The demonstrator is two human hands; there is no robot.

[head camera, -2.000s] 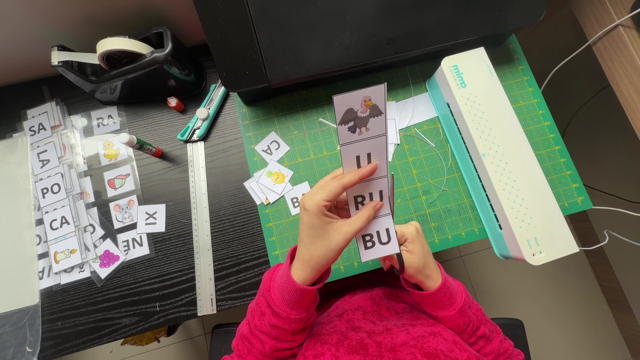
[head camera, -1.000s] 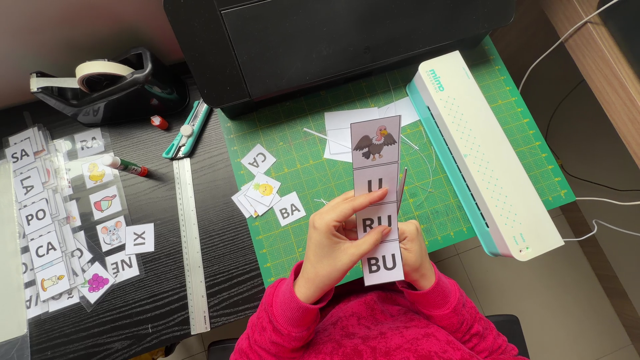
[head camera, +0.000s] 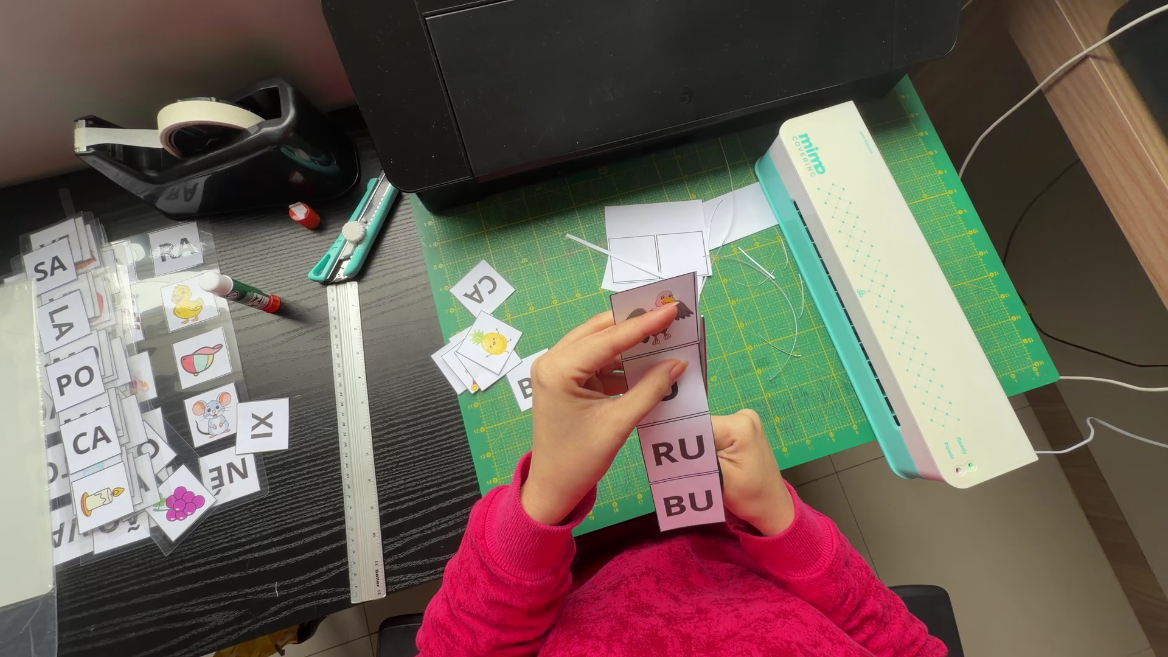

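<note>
A printed card strip (head camera: 686,452), with a vulture picture on top and letter panels under it, hangs upright before my body. My left hand (head camera: 593,401) grips its upper part, with fingers across the vulture and the panel beneath. Behind the strip's right edge is my right hand (head camera: 753,470), its fingers curled; a thin dark edge, perhaps a scissor blade, shows beside the strip above it. What the right hand holds is mostly hidden. Left of my left hand lies a small pile of cut cards (head camera: 490,342), with a letter card (head camera: 482,288) just above it.
A green cutting mat (head camera: 566,228) carries paper sheets (head camera: 652,228), thin offcuts and a white laminator (head camera: 903,292). The black printer (head camera: 639,82) stands behind. To the left are a steel ruler (head camera: 358,456), a utility knife (head camera: 356,233), a glue stick (head camera: 245,294), a tape dispenser (head camera: 219,151) and laminated cards (head camera: 78,379).
My left hand has moved up the strip, from the middle panels to the vulture picture. The two lower letter panels now show uncovered.
</note>
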